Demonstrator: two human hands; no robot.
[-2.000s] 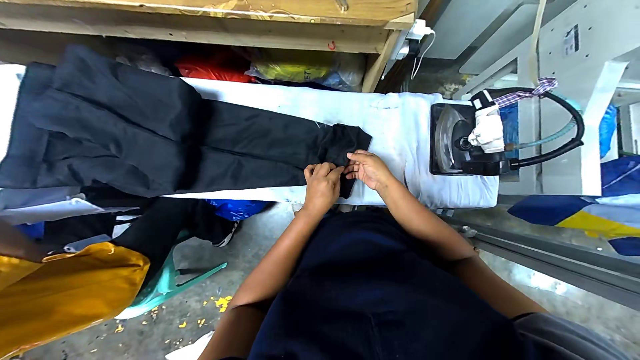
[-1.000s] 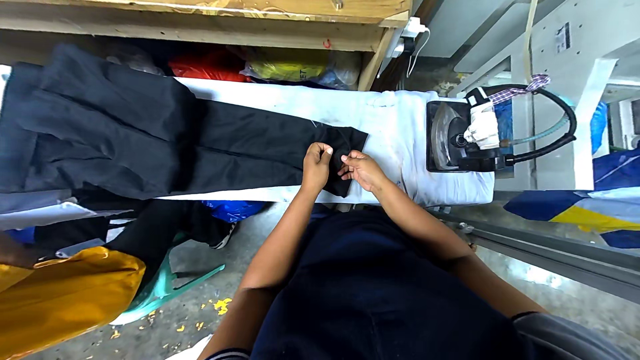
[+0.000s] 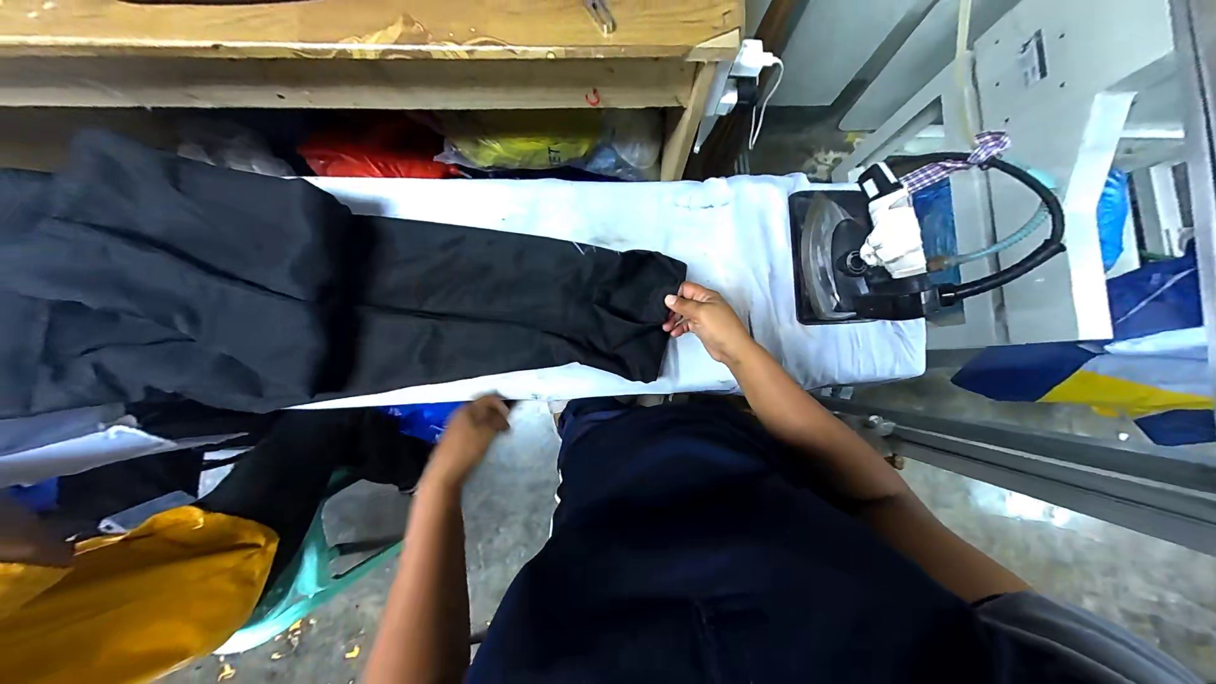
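Note:
Black trousers (image 3: 456,304) lie lengthwise along a narrow ironing table covered in white cloth (image 3: 608,204). My right hand (image 3: 701,318) pinches the hem at the right end of the leg between thumb and fingers. Off the table's near edge, below the trouser leg, is my left hand (image 3: 480,423), blurred and away from the cloth; whether it holds anything I cannot tell. A steam iron (image 3: 855,256) with a white cloth on its handle rests on a dark pad at the table's right end, its hose curving off to the right.
A wooden shelf (image 3: 380,81) runs behind the table, with red (image 3: 370,152) and yellow bags (image 3: 522,150) beneath. At lower left a person in a mustard garment (image 3: 171,589) is beside a green plastic chair (image 3: 304,589). A metal frame (image 3: 1026,465) stands at right.
My left hand has let go of the hem and moved left and down off the table. My right hand remains at the hem. The iron has stayed in place.

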